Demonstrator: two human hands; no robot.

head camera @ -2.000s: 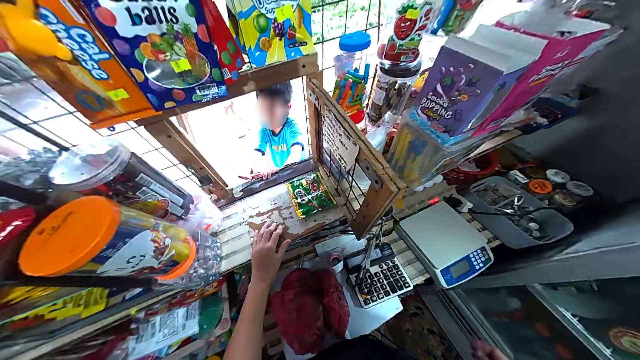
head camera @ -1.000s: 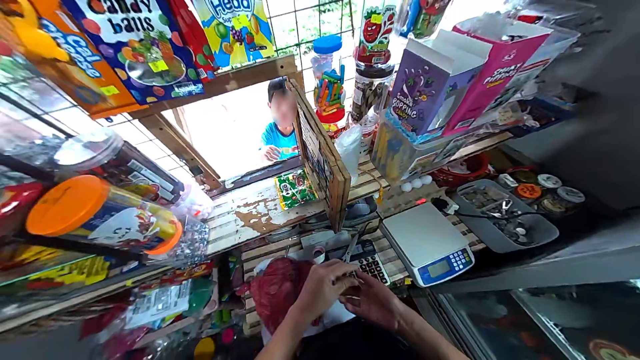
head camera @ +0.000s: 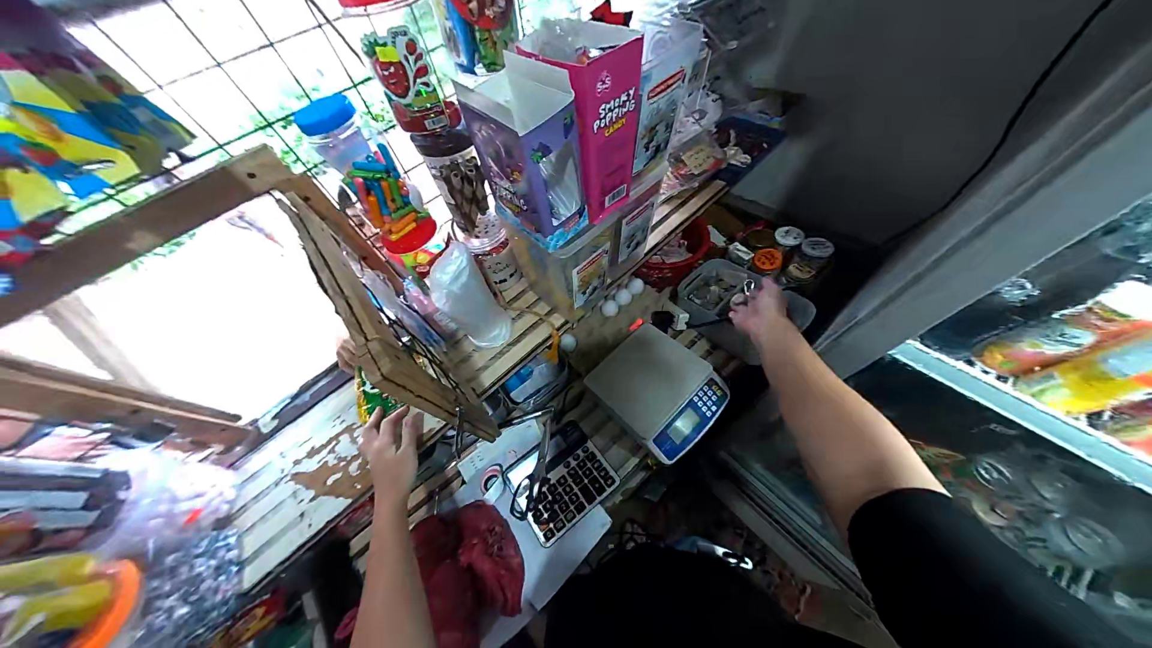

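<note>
My right hand (head camera: pixel 759 310) reaches into a grey plastic tub (head camera: pixel 801 310) at the right, its fingers over the coins and small items inside; whether it grips one cannot be told. My left hand (head camera: pixel 392 438) is at the wooden counter (head camera: pixel 288 504), fingers bent, beside a green and gold packet (head camera: pixel 371 396). Whether the fingers touch the packet is unclear. Another person's hand (head camera: pixel 346 355) shows behind the packet, partly hidden by the hinged wooden window panel (head camera: pixel 387 360). A digital scale (head camera: pixel 661 387) and a calculator (head camera: pixel 571 486) lie between my hands.
Scissors (head camera: pixel 540 468) rest by the calculator, with a dark red plastic bag (head camera: pixel 477 549) below. Candy boxes (head camera: pixel 612 117) and a blue-lidded jar (head camera: pixel 333 135) stand on the shelf behind. Lidded jars (head camera: pixel 805 256) sit beyond the tub. A glass-fronted case (head camera: pixel 1035 405) stands at the right.
My hands, together above the calculator a second ago, are now apart: the right at the tub, the left at the counter beside the packet. The view has swung right.
</note>
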